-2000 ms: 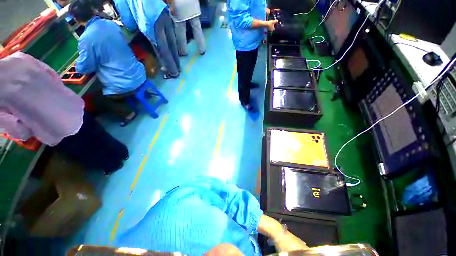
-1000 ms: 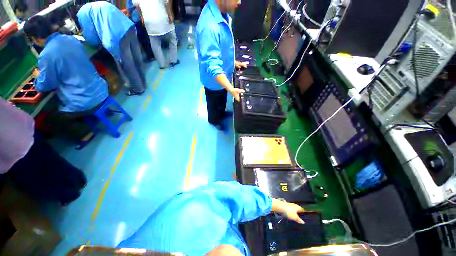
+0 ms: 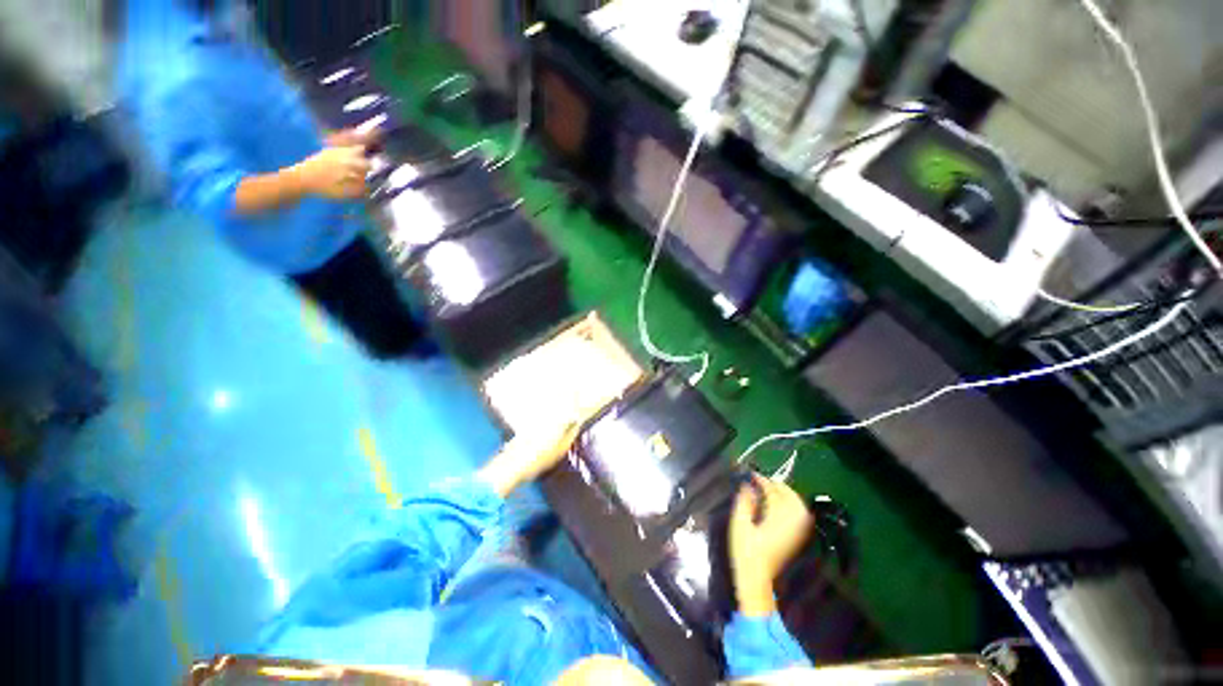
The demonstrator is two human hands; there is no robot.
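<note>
The picture is blurred. A tablet with its orange back up, glaring pale (image 3: 557, 378), lies in a black tray. Next to it, nearer me, a black-faced tablet (image 3: 644, 453) shows a small yellow mark. Another black-faced tablet (image 3: 688, 574) lies nearest me. My left hand (image 3: 539, 445) is at the left edges of the orange-backed and marked tablets, fingers extended, with nothing seen in it. My right hand (image 3: 767, 520) is closed at the far end of the nearest tablet, around the end of a white cable (image 3: 858, 421); the plug is hidden.
More black trays with tablets (image 3: 463, 261) line the green-matted bench (image 3: 644, 315) farther up. A person in blue (image 3: 242, 148) stands there, a hand over them. Monitors (image 3: 691, 201) stand along the right, with a white case and a mouse behind. Another white cable loops beside the marked tablet.
The view has turned and moved right. My left hand has moved from the nearest tablet to the edge of the two farther tablets. My right hand has come into view at the cable end.
</note>
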